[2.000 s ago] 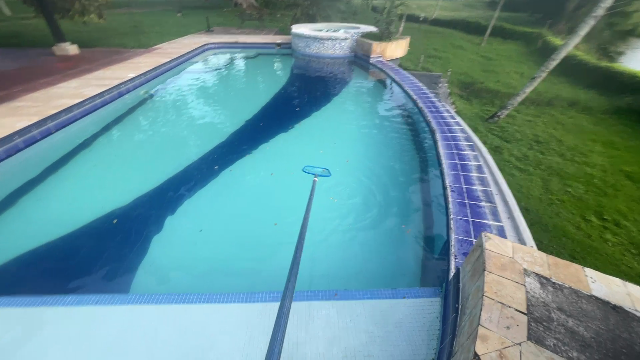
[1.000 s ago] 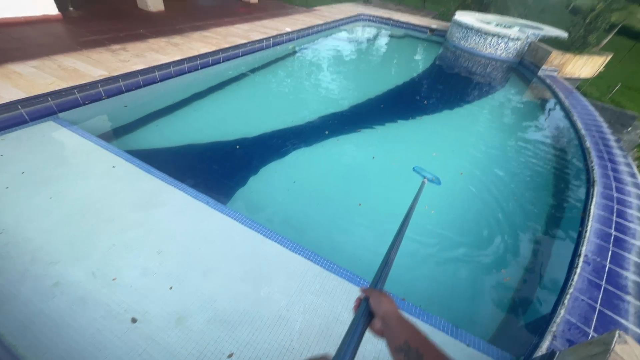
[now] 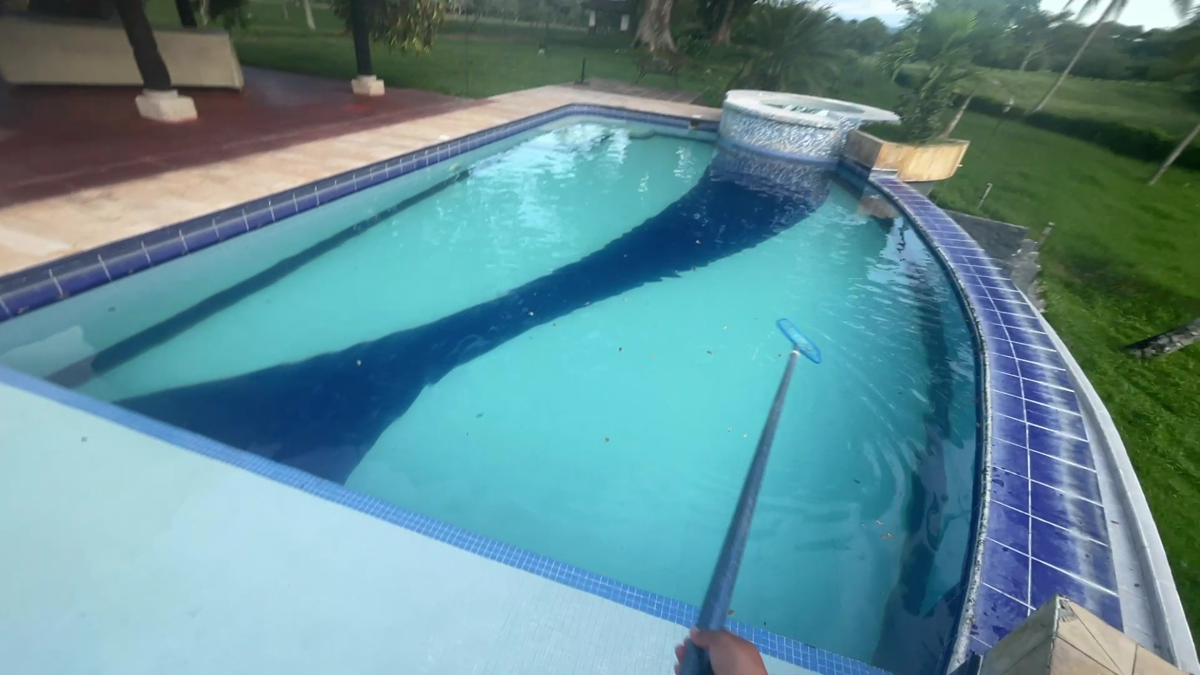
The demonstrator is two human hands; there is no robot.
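Observation:
My right hand (image 3: pixel 724 652) is at the bottom edge of the view, closed around the blue pole (image 3: pixel 750 506) of a pool skimmer. The pole reaches forward over the swimming pool. At its far end the blue skimmer net (image 3: pixel 799 340) lies at the water's surface, in the right half of the pool. Small leaves or bits of debris (image 3: pixel 620 350) are scattered over the water, several of them near the middle. My left hand is not in view, and the near end of the pole is cut off.
A blue tiled rim (image 3: pixel 1031 422) curves along the right, beside grass. A stone-clad corner (image 3: pixel 1069 637) stands at the lower right. A pale shallow ledge (image 3: pixel 234 562) spans the near left. A round mosaic-tiled basin (image 3: pixel 792 127) and a planter (image 3: pixel 905 155) stand at the far end.
My right hand, out of view two seconds ago, showed with its forearm one second ago; now only the hand shows, low in the view. The view has swung left, then tilted up.

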